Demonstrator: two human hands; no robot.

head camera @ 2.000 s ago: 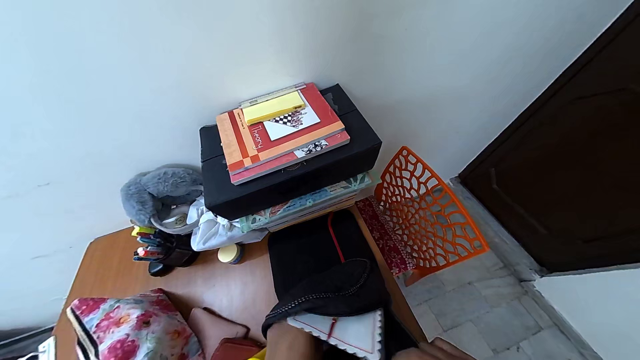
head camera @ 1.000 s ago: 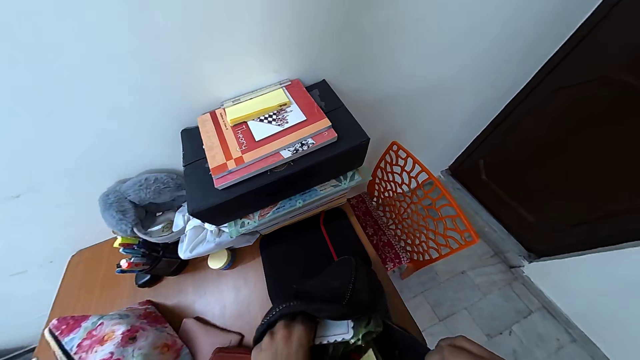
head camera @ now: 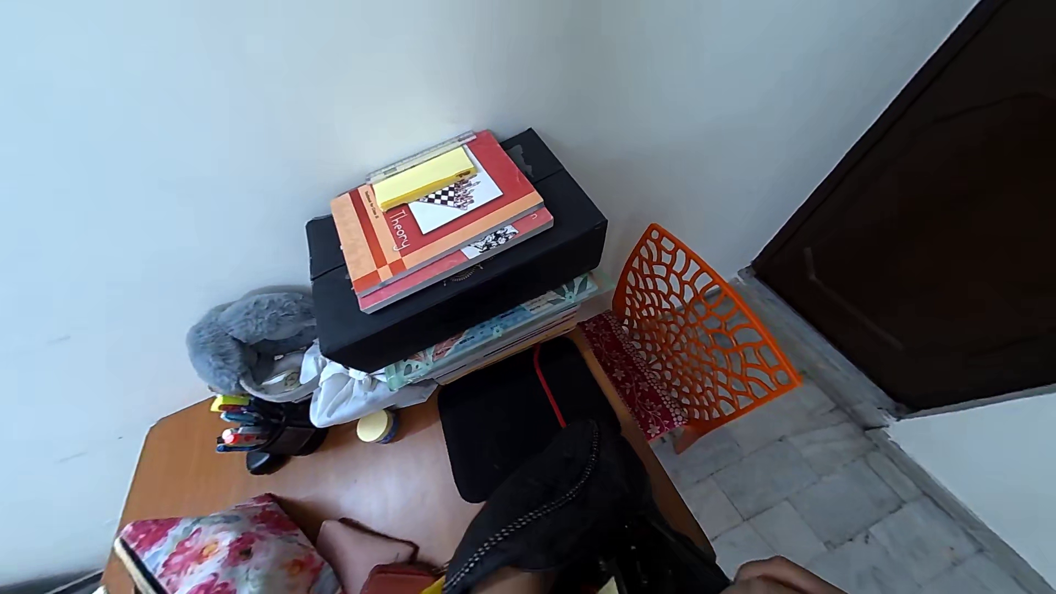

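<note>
A black fabric bag (head camera: 569,503) with a zip edge lies open at the bottom centre, partly over a flat black case (head camera: 503,421) with a red strip. My left hand (head camera: 516,580) reaches in under the bag's zipped flap; its fingers are hidden, so its hold is unclear. At the bag's right edge is my right hand (head camera: 780,575), mostly cut off by the frame's lower edge. Left of the bag lie a floral pouch (head camera: 231,549), a pink pouch (head camera: 359,553) and a red item (head camera: 400,580).
A black box (head camera: 462,305) bearing books (head camera: 445,223) sits on more books (head camera: 503,330). Left of it are grey fluffy earmuffs (head camera: 247,330), a pen holder (head camera: 285,429) and a small round jar (head camera: 376,426). An orange chair (head camera: 701,330) stands beyond the table's right edge.
My left hand has gone deeper under the bag's flap. The white scallop-edged item seen at the bag's opening earlier no longer shows.
</note>
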